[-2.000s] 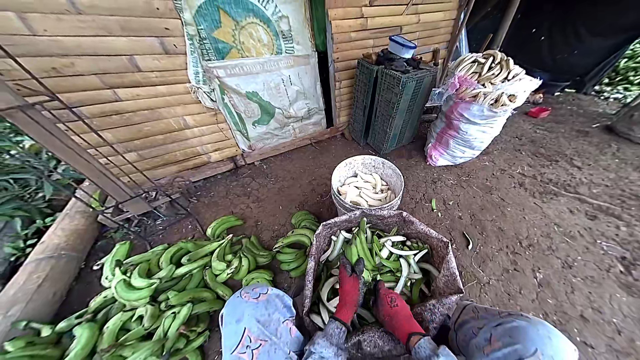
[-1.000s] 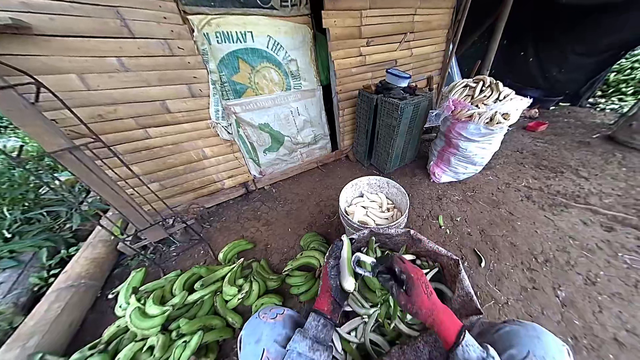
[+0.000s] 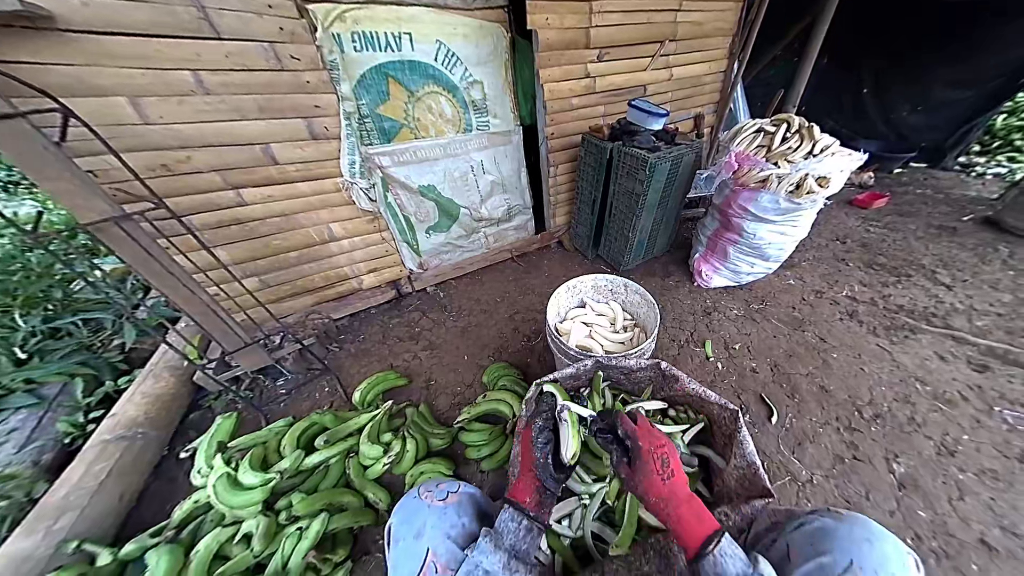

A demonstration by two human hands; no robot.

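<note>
My left hand [image 3: 540,460], in a red and black glove, grips a partly peeled green banana or plantain [image 3: 569,436]. Close by on the right, my right hand [image 3: 652,472], gloved alike, has its fingers closed at the fruit's upper side around something light; whether that is a peeler or a strip of peel I cannot tell. Both hands are over an open sack [image 3: 736,460] of green peels and whole green fruit between my knees. Just beyond the sack stands a white bucket [image 3: 560,340] holding peeled fruit.
Green bananas or plantains [image 3: 320,472] lie heaped on the ground at left, beside a thick bamboo pole [image 3: 104,472]. Plastic crates [image 3: 644,204] carry a lidded container [image 3: 647,114] near the bamboo wall. A full white and pink sack [image 3: 756,232] stands right of them, near a red tray [image 3: 870,199].
Two seconds ago both hands were down among the peels in the sack. They have since come up, and my left hand has taken hold of a fruit, whose green skin is now partly off.
</note>
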